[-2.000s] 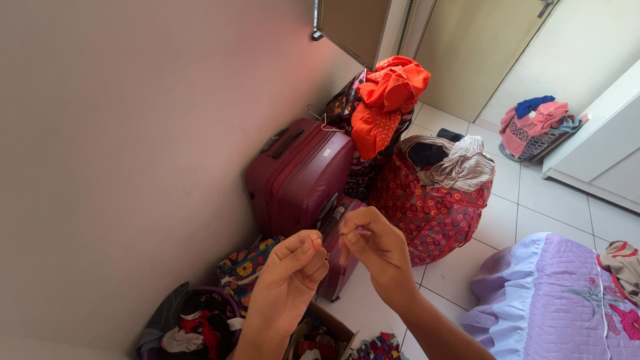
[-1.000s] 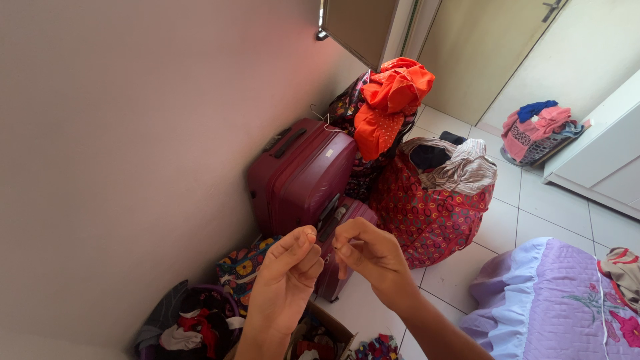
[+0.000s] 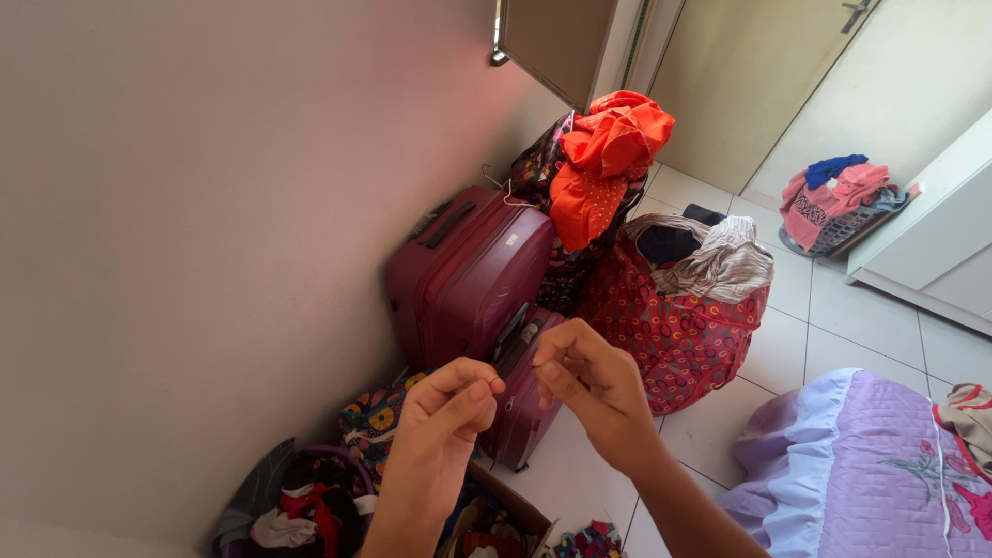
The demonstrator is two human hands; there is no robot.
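Note:
My left hand point(image 3: 453, 418) is raised at the lower middle, its thumb and index finger pinched together. A tiny dark, thin thing shows at those fingertips, too small to name. Just to the right, my right hand point(image 3: 589, 380) also has thumb and index finger pinched, with a small dark speck between the tips. The two hands are apart, with a narrow gap between their fingertips. Behind them stand a large maroon suitcase point(image 3: 480, 271) and a smaller maroon suitcase point(image 3: 527, 418).
A red patterned bag point(image 3: 674, 333) with clothes on top stands beyond my right hand. Orange cloth point(image 3: 612, 155) tops another bag. A purple quilted bedspread point(image 3: 876, 465) lies at lower right, a purple basket of clothes point(image 3: 360, 465) at lower left. A laundry basket point(image 3: 841, 229) is by the white furniture point(image 3: 930, 240).

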